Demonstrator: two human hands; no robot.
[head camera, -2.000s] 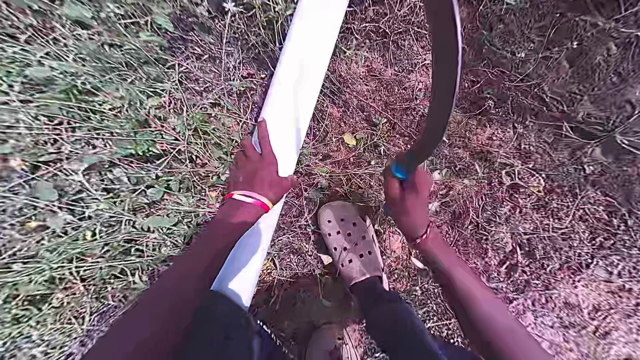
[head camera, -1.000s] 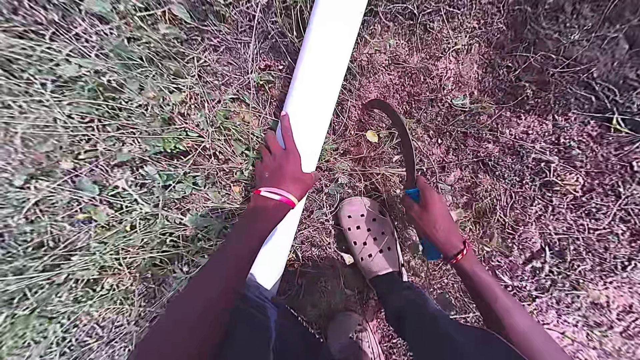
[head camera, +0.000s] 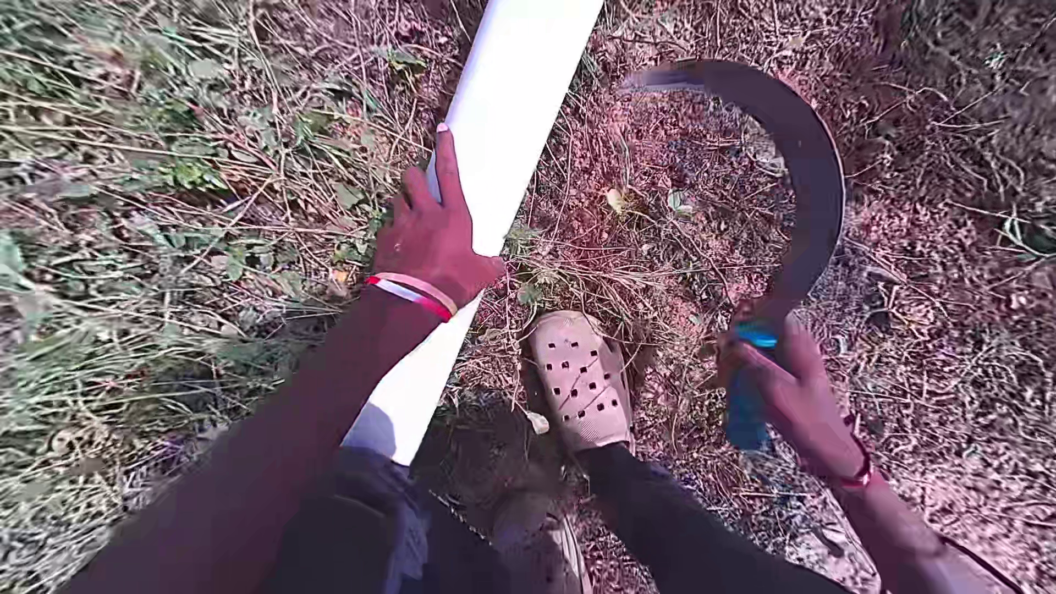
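Observation:
My left hand (head camera: 437, 235) lies over a long white pipe or post (head camera: 524, 124), its thumb on the near side and its fingers along the far edge. The pipe slants from my legs up to the top edge of the view. To the right, my right hand (head camera: 796, 384) grips the blue handle of a sickle (head camera: 813, 173). The sickle's curved dark blade rises above the hand, and its tip bends left towards the pipe without touching it. Hand and blade are somewhat blurred.
Dry grass and green weeds (head camera: 190, 173) cover the ground on the left. Dry brown litter (head camera: 949, 330) lies on the right. My foot in a beige perforated clog (head camera: 582, 375) stands right of the pipe, and a second clog (head camera: 540, 540) is in shadow nearer my body.
The sickle has swung: its blade was raised upright at first, then pointed up and left lower down, and now arcs wide at the right. My left hand has stayed on the white pipe.

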